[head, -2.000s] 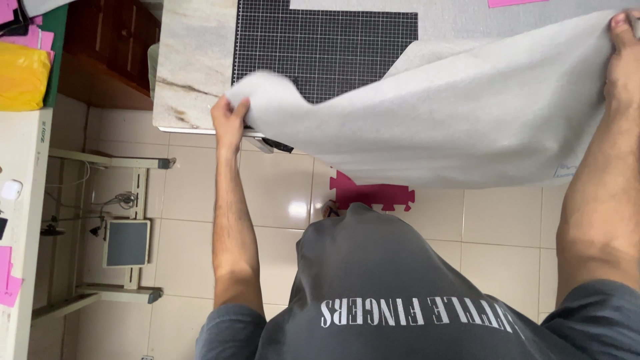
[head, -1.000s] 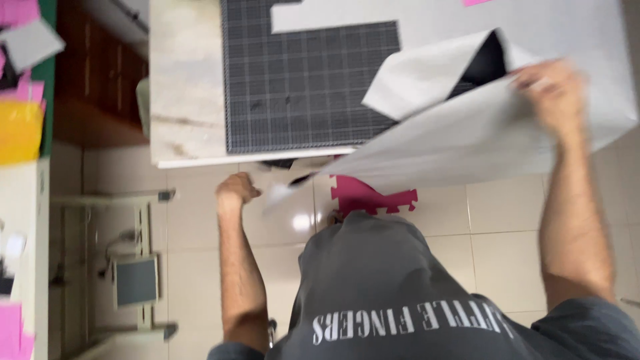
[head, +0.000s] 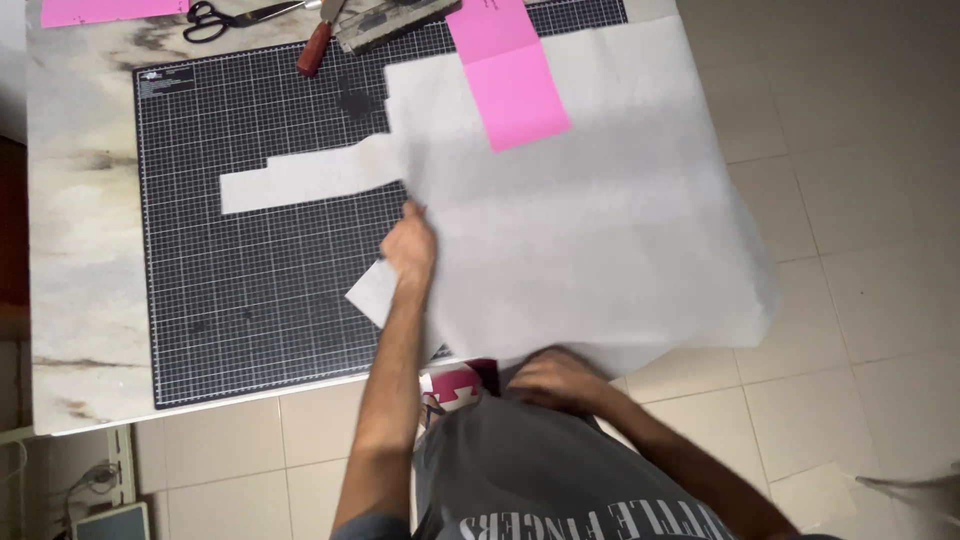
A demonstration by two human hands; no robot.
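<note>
A large whitish sheet (head: 585, 225) covers the right part of the table and hangs past its right and near edges. My left hand (head: 411, 244) is at the sheet's left edge, over the dark gridded cutting mat (head: 262, 270); whether its fingers grip the edge is unclear. My right hand (head: 559, 379) is low at the near edge, by the hanging part of the sheet, its fingers blurred and partly hidden. A stepped white strip (head: 307, 180) extends leftward across the mat. Below it, a white corner (head: 373, 295) shows beside my left wrist. A pink paper strip (head: 517, 90) lies on the sheet.
Black-handled scissors (head: 240, 20), a tool with a wooden handle (head: 315, 49) and a worn grey block (head: 390, 22) lie along the far side. Pink paper (head: 112, 9) is at the far left of the marble-patterned tabletop (head: 82, 225). A metal stand (head: 120, 465) is below left.
The raised, folded sheet has come down flatter over the table. My left hand has moved from beyond the near edge to over the mat; my right hand has come down near my body. The view has shifted.
</note>
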